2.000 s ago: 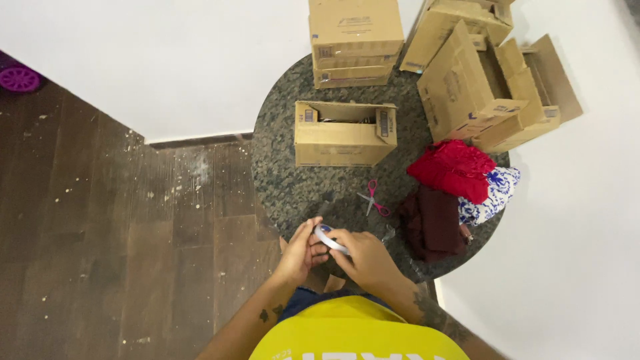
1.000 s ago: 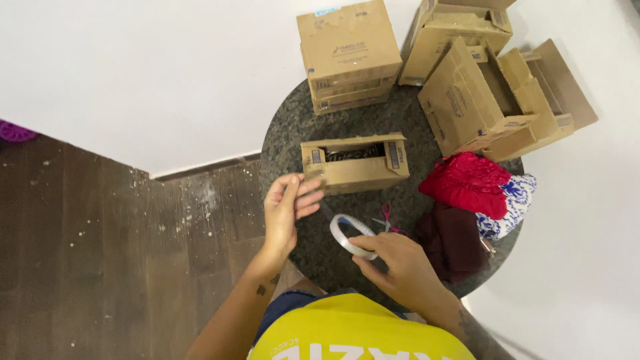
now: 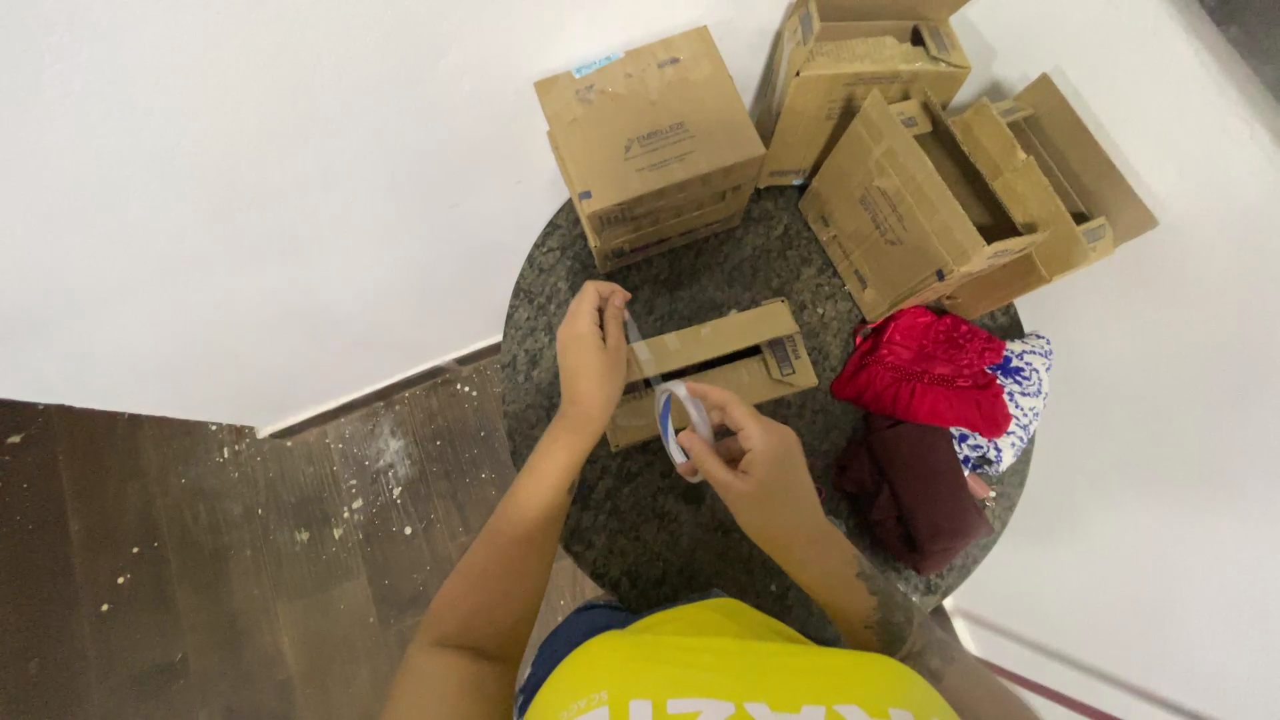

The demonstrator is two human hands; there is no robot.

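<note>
My right hand [image 3: 745, 455] holds a roll of clear adhesive tape [image 3: 697, 418] between thumb and fingers. From the roll a strip of tape [image 3: 641, 345] runs up to my left hand [image 3: 592, 355], whose thumb and fingertips pinch its end. Both hands are over the small cardboard box [image 3: 715, 335], which lies on the round stone tabletop with a dark gap between its top flaps. My left hand and the roll hide part of its left side. What is inside the box cannot be made out.
Stacked cardboard boxes [image 3: 660, 130] stand at the back of the round stone table [image 3: 680, 545]. Opened boxes [image 3: 865, 85] [image 3: 900, 220] stand at the back right. Red cloth [image 3: 915, 370], blue-and-white patterned cloth [image 3: 1020, 395] and dark maroon cloth [image 3: 905, 495] lie at the right. White walls adjoin the table.
Both hands have moved forward from the table's near edge to over the small box. A strip of tape is now drawn out between them. The scissors seen earlier are now hidden.
</note>
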